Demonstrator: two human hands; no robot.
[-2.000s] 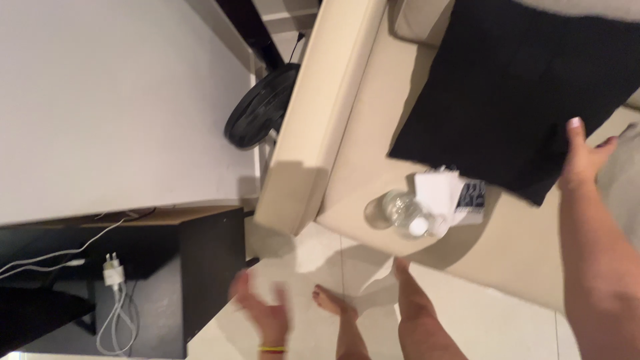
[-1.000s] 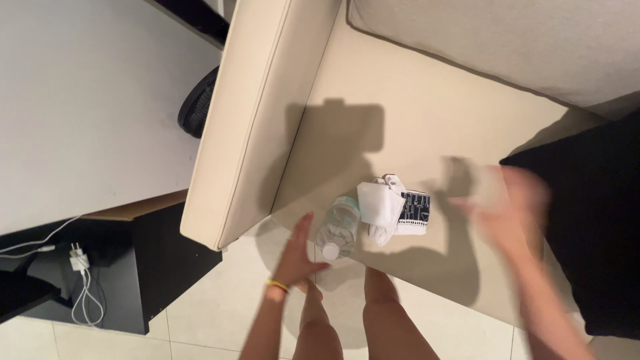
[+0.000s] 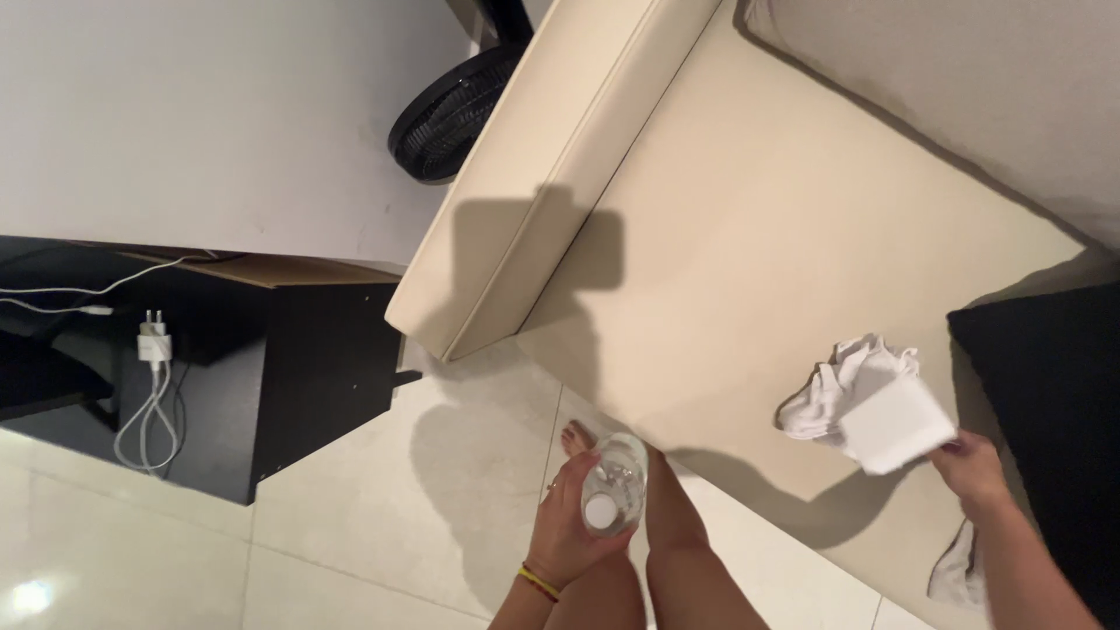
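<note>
My left hand [image 3: 569, 529] is closed around a clear bottle [image 3: 617, 481] with a white cap, above my legs at the sofa's front edge. At the right, my right hand [image 3: 973, 468] grips a corner of a white, flat, square item [image 3: 899, 426], slightly blurred. Just behind that item a crumpled white cloth [image 3: 822, 402], perhaps a sock, rests on the beige sofa seat [image 3: 752, 245]. Another white cloth [image 3: 955, 569] lies near my right forearm, partly hidden by it.
A black cushion or cloth [image 3: 1059, 385] lies at the right, a grey cushion [image 3: 945, 87] at the sofa's back. Beyond the armrest [image 3: 525, 175] stands a black fan [image 3: 455, 114]. At the left, a dark cabinet [image 3: 324, 367] holds a white charger [image 3: 155, 341] with its cable.
The bottle, on the seat's edge two seconds ago, is now in my left hand. My right hand has taken hold of the white square item. The black cushion or cloth has moved right from its earliest position.
</note>
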